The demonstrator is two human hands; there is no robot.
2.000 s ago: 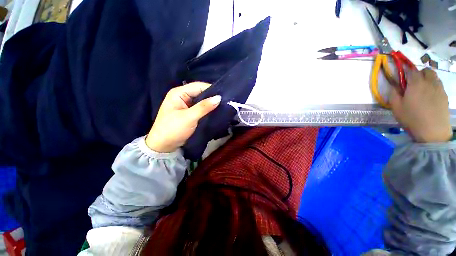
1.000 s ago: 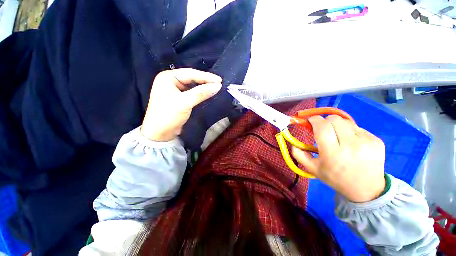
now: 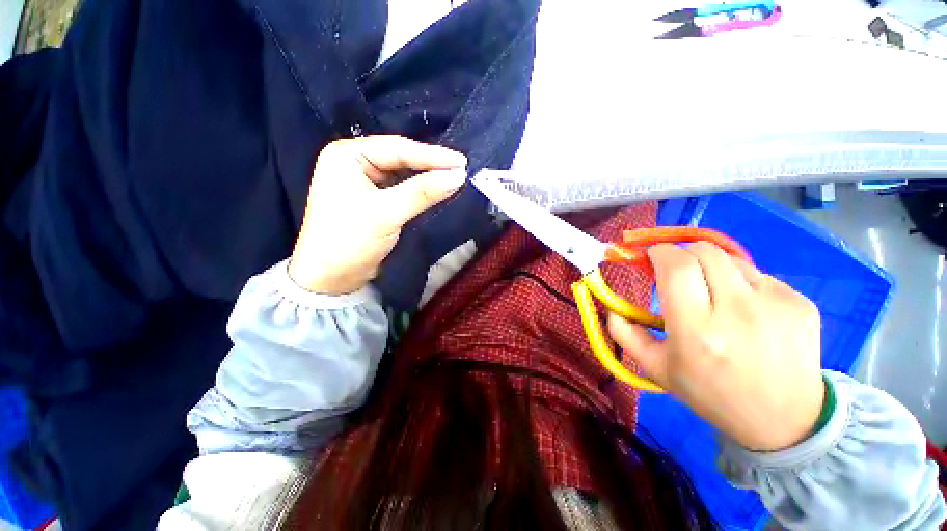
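The dark navy garment (image 3: 187,156) covers the left side and hangs over the table's edge and the lap. My left hand (image 3: 363,207) pinches at its edge with thumb and forefinger; what is between the fingertips is too small to tell. My right hand (image 3: 727,332) holds the scissors (image 3: 550,230) by the red and yellow handles. The blades look nearly closed, and their tips lie just right of my left fingertips, over the garment's edge. The white cord loop cannot be made out.
Small pointed tools with light blue and pink bodies (image 3: 719,19) lie on the white table (image 3: 644,104). A ruled tape (image 3: 665,182) runs along its front edge. A blue crate (image 3: 820,280) stands below at the right. Small scraps lie at the upper right.
Since two seconds ago my right hand has brought the scissors from the table's right side to my left fingertips. In the last second they have barely moved. The white loop no longer shows.
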